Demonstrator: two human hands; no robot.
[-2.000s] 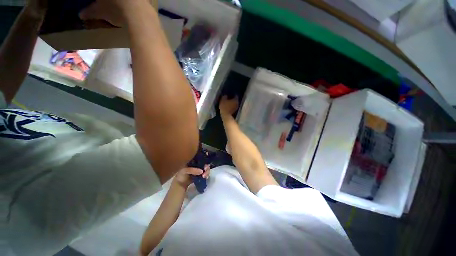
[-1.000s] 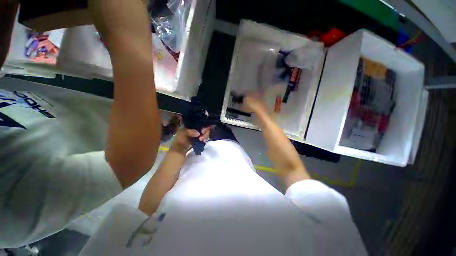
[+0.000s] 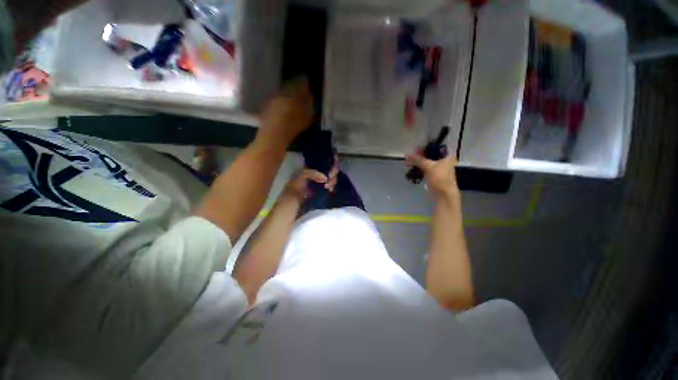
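My left hand [image 3: 320, 179] is in front of my body below the gap between the bins, closed around a cluster of dark parts [image 3: 320, 152]. My right hand [image 3: 437, 172] is at the front rim of the middle white bin [image 3: 364, 141] and holds a few dark parts [image 3: 433, 152] in its fingers. Inside that bin lie navy parts [image 3: 409, 48], a red-and-black slim part [image 3: 430, 70] and a small salmon piece [image 3: 409, 111]. The image is blurred, so the exact shape of the parts cannot be told.
Another person's hand [image 3: 294, 107] reaches to the bin gap, close to my left hand. A white bin [image 3: 149, 96] with navy and orange parts is at left. The end bin [image 3: 624, 126] holds red, grey and orange items.
My right hand has moved from inside the middle bin to its front rim, near the right corner. The other person's arm has come down between the bins. The view has shifted.
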